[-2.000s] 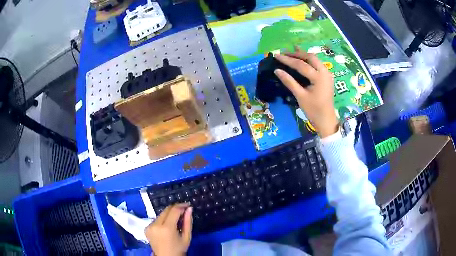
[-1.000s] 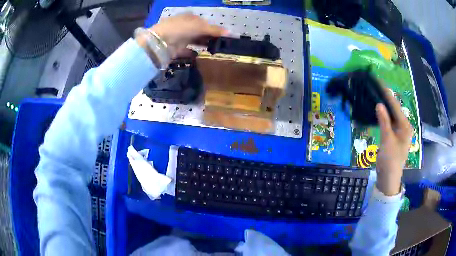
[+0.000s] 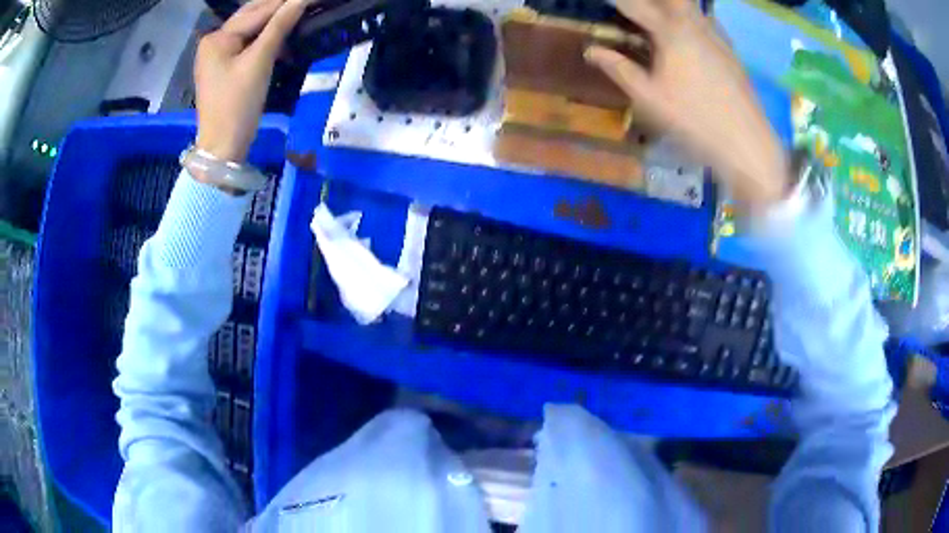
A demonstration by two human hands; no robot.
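My left hand (image 3: 241,83) is at the top left, its fingers closed on the edge of a black plastic housing (image 3: 338,29) beyond the bin. Another black housing (image 3: 432,62) sits on the perforated metal plate (image 3: 416,133), left of the wooden block fixture (image 3: 567,115). My right hand (image 3: 708,99), blurred, is over the fixture's right end with thumb and fingers spread around its top edge. A black part (image 3: 583,8) shows behind the wood, cut off by the top edge. Whether my right hand grips anything is unclear.
The black keyboard (image 3: 593,302) lies along the bench front, with a crumpled white tissue (image 3: 357,269) at its left end. A blue bin (image 3: 62,312) with rows of black parts is on the left. The green picture sheet (image 3: 858,177) is on the right, a brown carton (image 3: 921,422) at lower right.
My left hand has moved left from behind the fixture and now holds a black housing. My right hand has moved left from the picture sheet to the fixture. The view has shifted.
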